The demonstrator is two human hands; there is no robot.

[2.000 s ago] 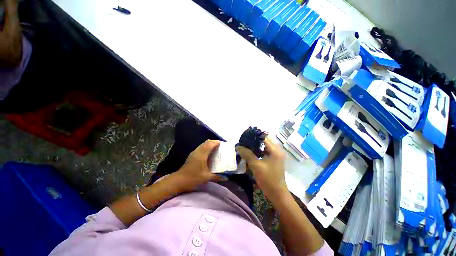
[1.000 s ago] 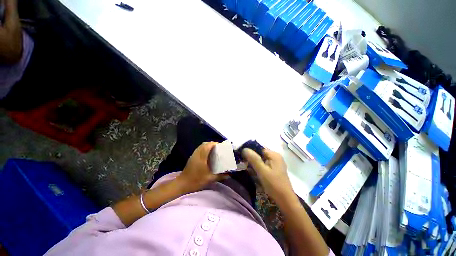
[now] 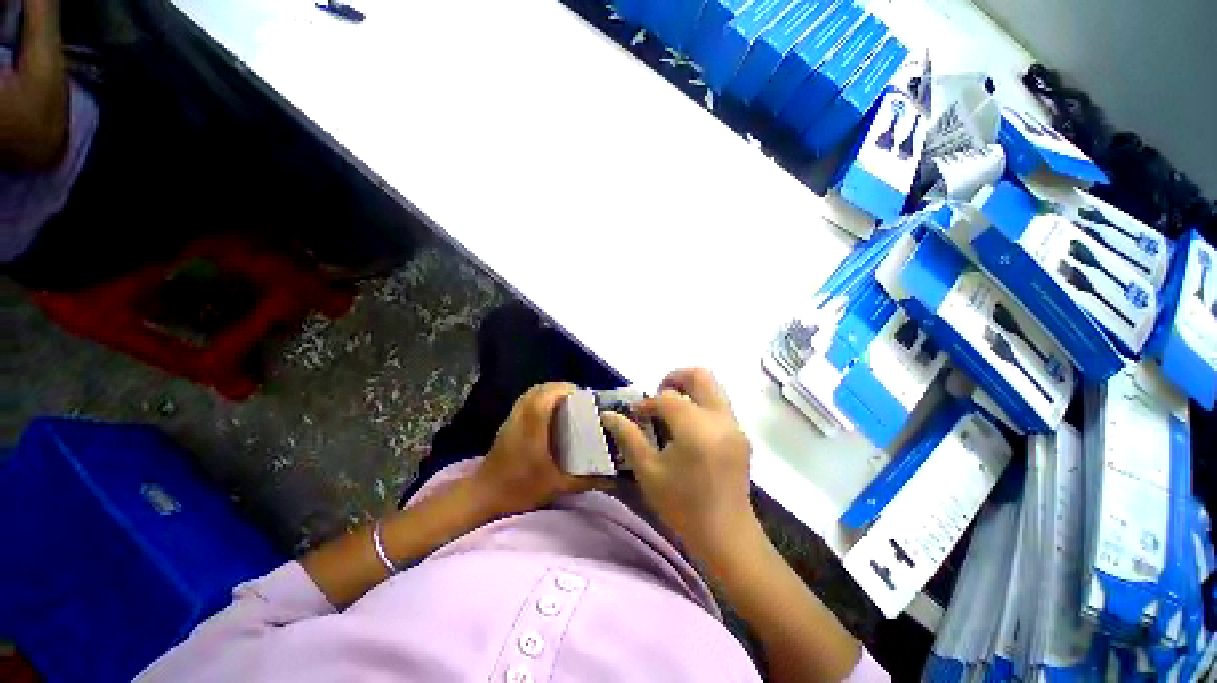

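A small retail box (image 3: 583, 435) with a whitish flap facing up is held over the lap at the bench's near edge. My left hand (image 3: 529, 447) is closed around the box from the left. My right hand (image 3: 691, 451) is at the box's right side, its fingers at the box mouth on a black coiled cable (image 3: 641, 424). The cable is mostly hidden by the fingers and the box.
Blue and white retail boxes (image 3: 1004, 350) lie in a messy heap on the bench (image 3: 587, 174) at right, above flat cartons (image 3: 1021, 574). A blue row (image 3: 787, 60) stands beyond. A blue crate (image 3: 120, 534), red stool (image 3: 174, 314) and a person's arm (image 3: 38, 120) are at left.
My right hand has moved left against the box mouth, and the black coil that showed beside the box is now mostly hidden there. The view has shifted slightly.
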